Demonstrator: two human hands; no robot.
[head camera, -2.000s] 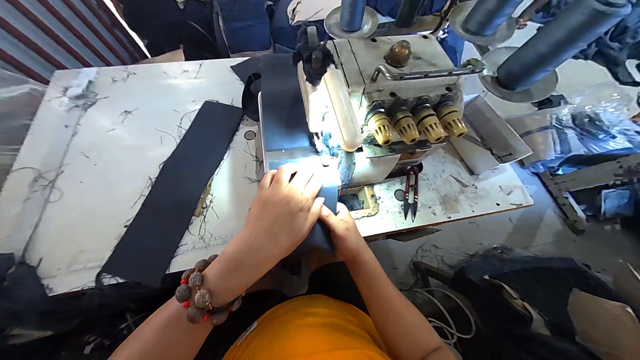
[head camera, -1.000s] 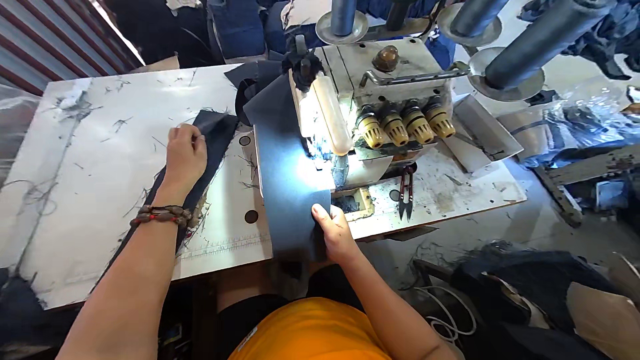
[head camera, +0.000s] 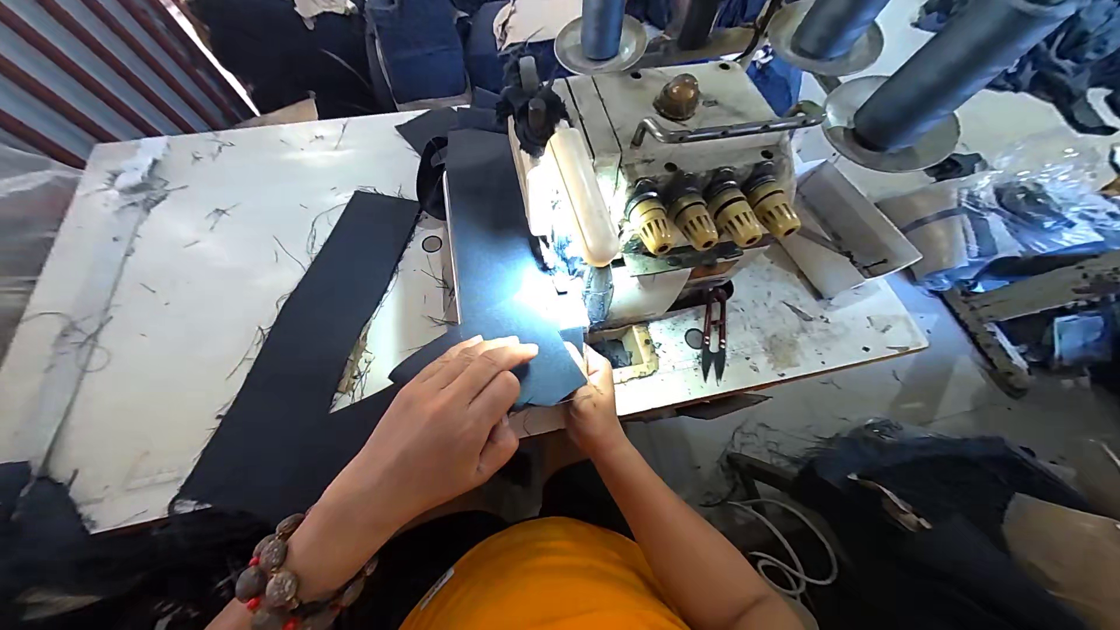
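Observation:
An overlock sewing machine (head camera: 700, 122) with several yellow tension dials stands on a white table, its lamp lighting the needle area. A dark fabric panel (head camera: 490, 236) lies along the machine's left side, its near end in front of the presser foot area. My left hand (head camera: 464, 402) rests on that panel with fingers together, pressing it. My right hand (head camera: 597, 398) pinches the panel's right edge near the table's front edge; its fingertips are partly hidden. Another long dark fabric strip (head camera: 324, 324) lies on the table to the left, reaching under my left forearm.
Red-handled thread snips (head camera: 715, 332) lie right of the machine's base. Thread cones (head camera: 927, 79) stand on round holders at the upper right. Behind the snips is an open tray (head camera: 853, 227). Loose thread scraps are on the table (head camera: 175, 262); dark fabric (head camera: 927, 516) is heaped at lower right.
My left hand has moved right, from the strip on the table to the panel at the machine. More dark fabric now lies beside my left forearm. My right hand remains near the panel's edge.

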